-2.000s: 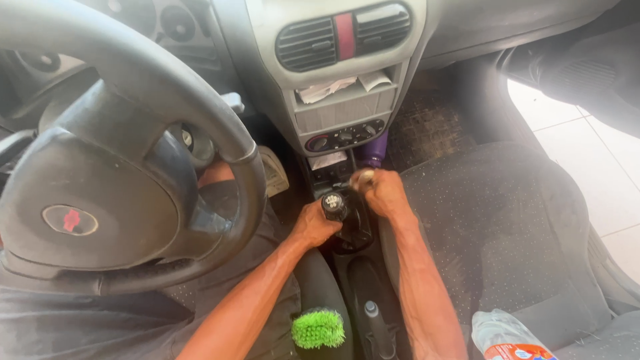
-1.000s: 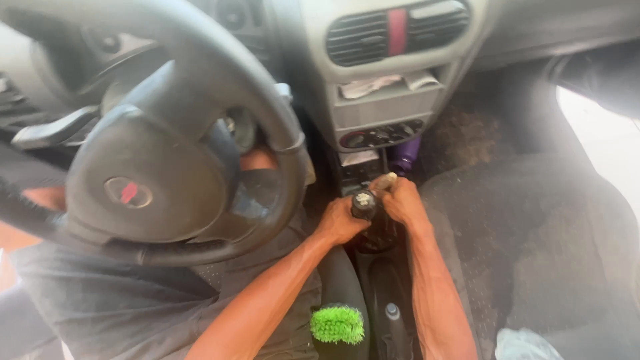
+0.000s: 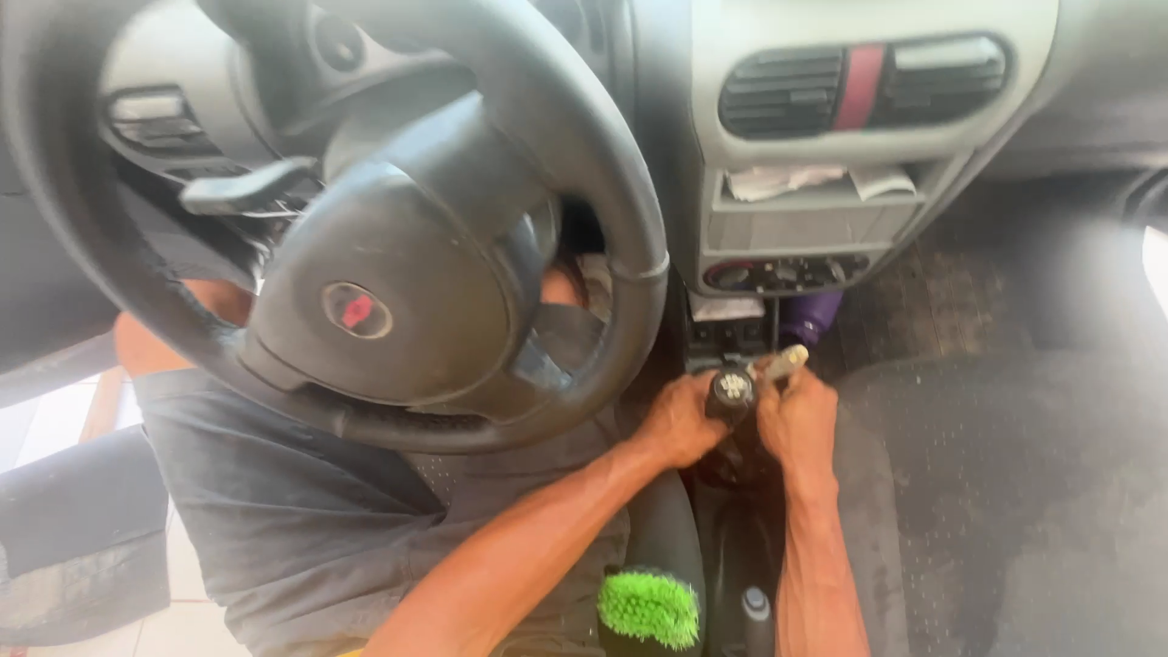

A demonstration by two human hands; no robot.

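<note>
My left hand (image 3: 683,422) is at the left side of the black gear shift knob (image 3: 732,392), its fingers partly hidden behind the lever. To the right of the knob, my right hand (image 3: 799,411) grips a short, pale, stick-like handle (image 3: 787,363) that slants up between thumb and fingers. The handle's lower end lies close to the front of the lever, and what it ends in cannot be made out. Below both hands is the dark shift boot (image 3: 725,465). A brush with bright green bristles (image 3: 649,608) rests by the driver's seat edge, left of the handbrake lever (image 3: 756,607).
The steering wheel (image 3: 365,301) fills the left side. Above my hands is the centre console with air vents (image 3: 858,84), a shelf holding papers (image 3: 787,180) and heater controls (image 3: 787,273). A purple object (image 3: 810,315) stands beside the console. The passenger seat (image 3: 1022,493) is at the right.
The pale handle in my right hand now sticks up further above the fingers. My left hand has stayed at the gear knob. The view has shifted toward the driver's side.
</note>
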